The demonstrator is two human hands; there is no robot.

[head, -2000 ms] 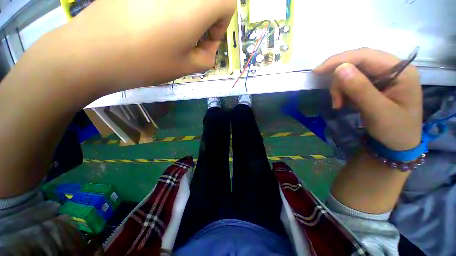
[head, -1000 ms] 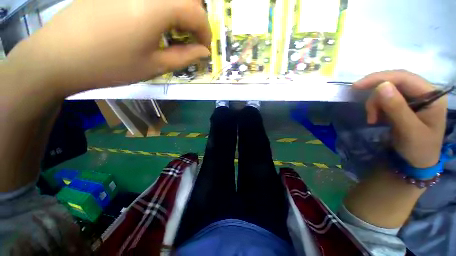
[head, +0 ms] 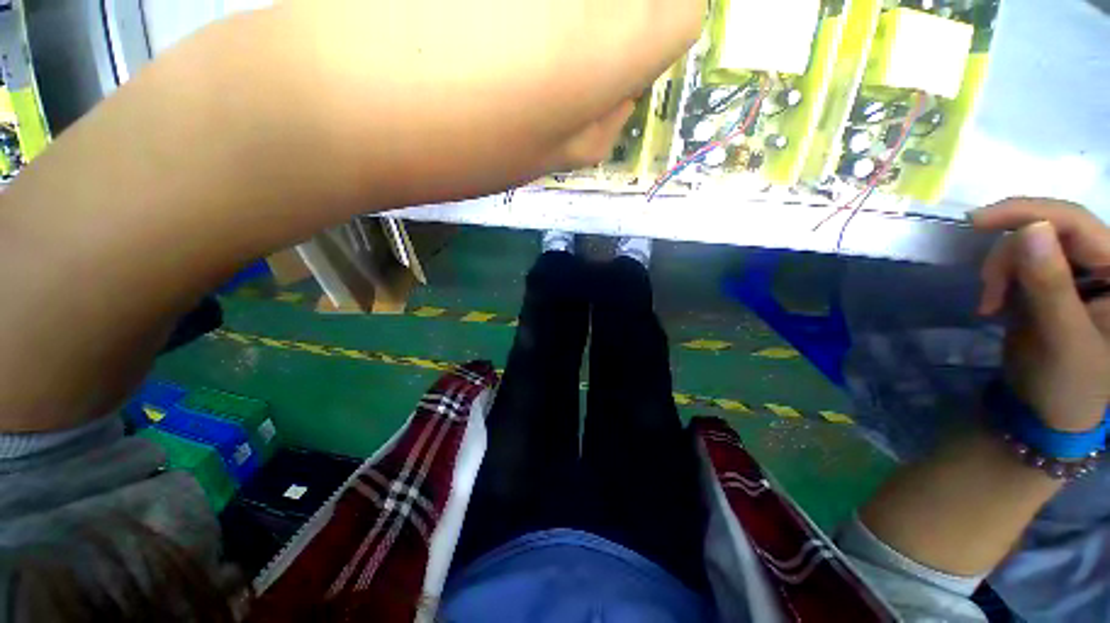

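Note:
Several circuit boards (head: 749, 116) lie side by side with yellow strips (head: 840, 91) between them. White blocks (head: 769, 37) sit on two boards. Thin red and blue lead wires (head: 879, 168) hang over the near rail. My left hand (head: 596, 122) is over the boards left of these, fingers bent down; its fingertips and whatever they touch are mostly hidden by the hand and forearm. My right hand (head: 1053, 286) is at the right edge near the rail's end, curled around dark tweezers (head: 1092, 286), which are cut off by the frame.
The pale metal rail (head: 730, 220) runs along the bench's near side. Cardboard sheets (head: 347, 265) stand below left, with green and blue boxes (head: 201, 432) further down. A blue object (head: 797, 316) and grey-blue clothing (head: 925, 365) are at the right. Another board part (head: 18, 122) shows far left.
The boards and bench have shifted right in view, with both hands further right too. Two boards with hanging wires now show clearly. The tweezers have moved partly out of the frame.

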